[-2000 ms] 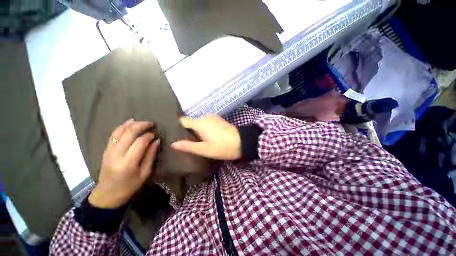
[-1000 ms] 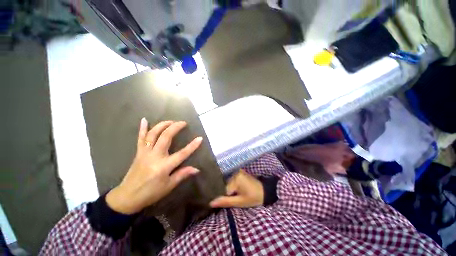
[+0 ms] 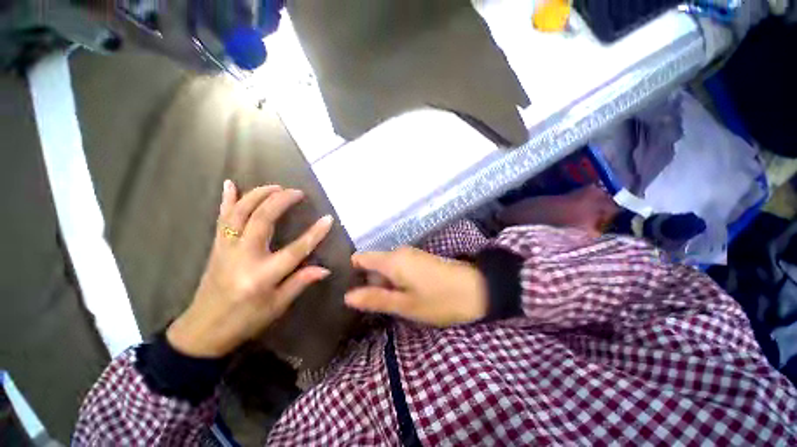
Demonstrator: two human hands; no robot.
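Note:
An olive-brown cut panel lies on the white table, its upper part under the lit needle area of the sewing machine, its lower end over the lap. My left hand rests on the panel with fingers spread, a ring on one finger. My right hand, slightly blurred, is at the panel's right edge, thumb and forefinger apart; its other fingers are partly hidden. A blue knob is beside the needle. Another olive-brown panel with a curved notch lies right of the needle.
A long panel hangs at the far left. A ruler strip runs along the table's front edge. A yellow disc and a black rectangle lie at top right. Pale cloth fills a blue-edged bin at right.
The panel now reaches further left and up beside the machine. My right hand has moved up the panel's right edge, its thumb and forefinger apart. The whole view has also shifted.

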